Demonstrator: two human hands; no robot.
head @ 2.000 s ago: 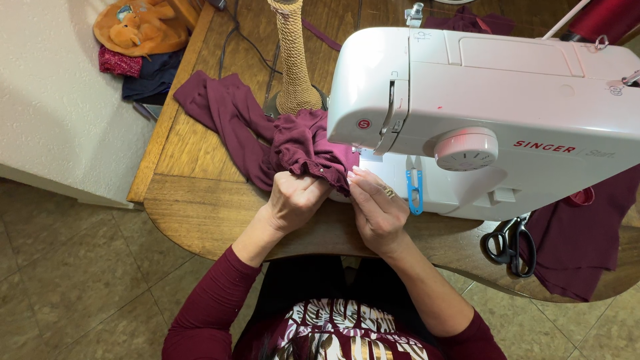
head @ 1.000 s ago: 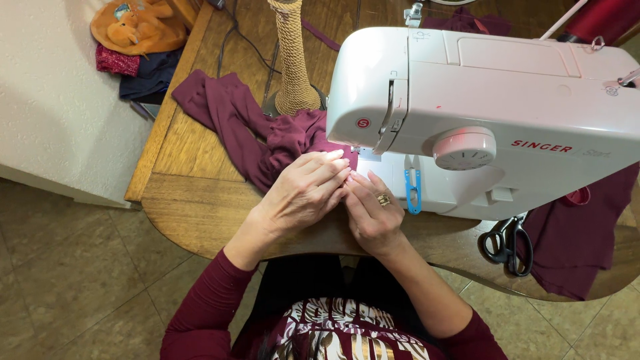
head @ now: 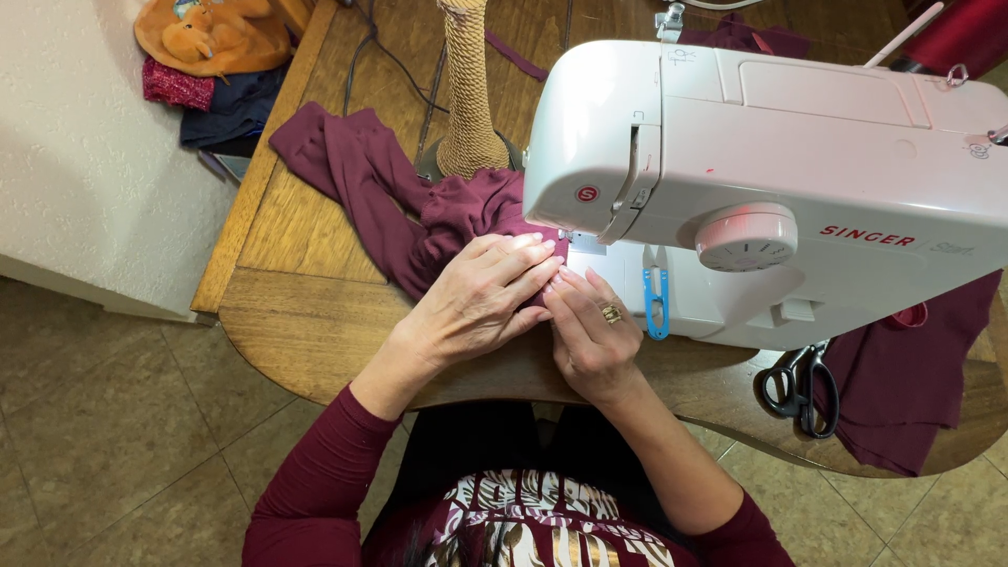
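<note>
A white Singer sewing machine [head: 756,157] stands on the wooden table, its lamp lighting the needle area. Maroon knit fabric [head: 378,189] trails from the left and runs in beside the needle. My left hand [head: 480,299] lies flat over the fabric, fingers pointing toward the needle. Right against it, my right hand [head: 594,331], with a ring, pinches the fabric's near edge between thumb and fingers. The presser foot is mostly hidden by the machine head. Blue thread snips [head: 655,295] rest on the machine bed, just right of my right hand.
Black-handled scissors [head: 802,390] and a maroon fabric piece [head: 906,370] lie at the table's right. Behind the fabric stands a rope-wrapped post [head: 470,94]. A dark cable [head: 394,59] crosses the table. An orange plush item [head: 213,35] sits on folded cloths at the upper left.
Two seconds ago my left hand was closed on bunched fabric, left of its present place; it has moved up and right and now lies flat beside my right hand. The bunched fabric is flatter.
</note>
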